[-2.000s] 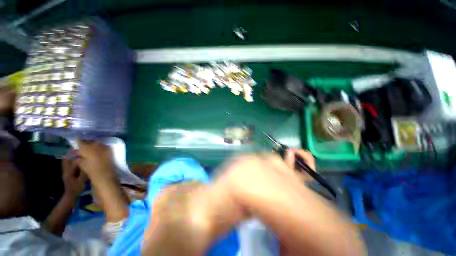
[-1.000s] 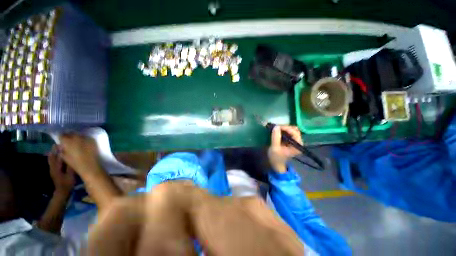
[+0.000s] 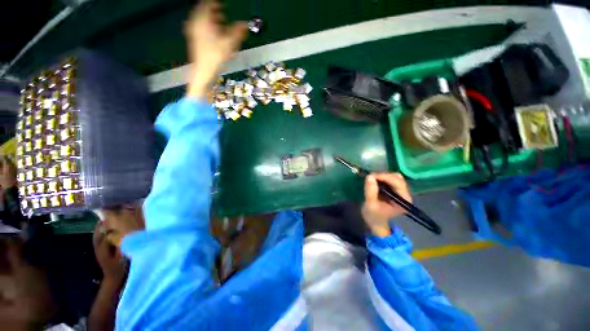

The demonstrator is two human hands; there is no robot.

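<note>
My right hand (image 3: pixel 386 200) holds the black soldering iron (image 3: pixel 407 205) at the bench's front edge, its thin metal tip pointing up-left near the jig. The small dark jig (image 3: pixel 302 164) with a pale centre lies flat on the green bench. My left hand (image 3: pixel 212 39) is stretched past the white strip at the top, blurred, with fingers apart; I see nothing in it. A small silvery piece (image 3: pixel 255 25) lies just right of its fingers. A loose pile of white-and-yellow modules (image 3: pixel 265 87) lies behind the jig, beside my left wrist.
A tall stack of blister trays (image 3: pixel 120 129) stands at left, near another person's hands. At right are a black fan (image 3: pixel 357 94), a green tray (image 3: pixel 430 167) with a round pot (image 3: pixel 446 123), black shapes with a red part, a yellow sponge holder (image 3: pixel 537 127) and a white box.
My left arm has come into clear view and reaches over the bench to beyond the white strip. My right hand still holds the iron beside the jig. The whole view has shifted.
</note>
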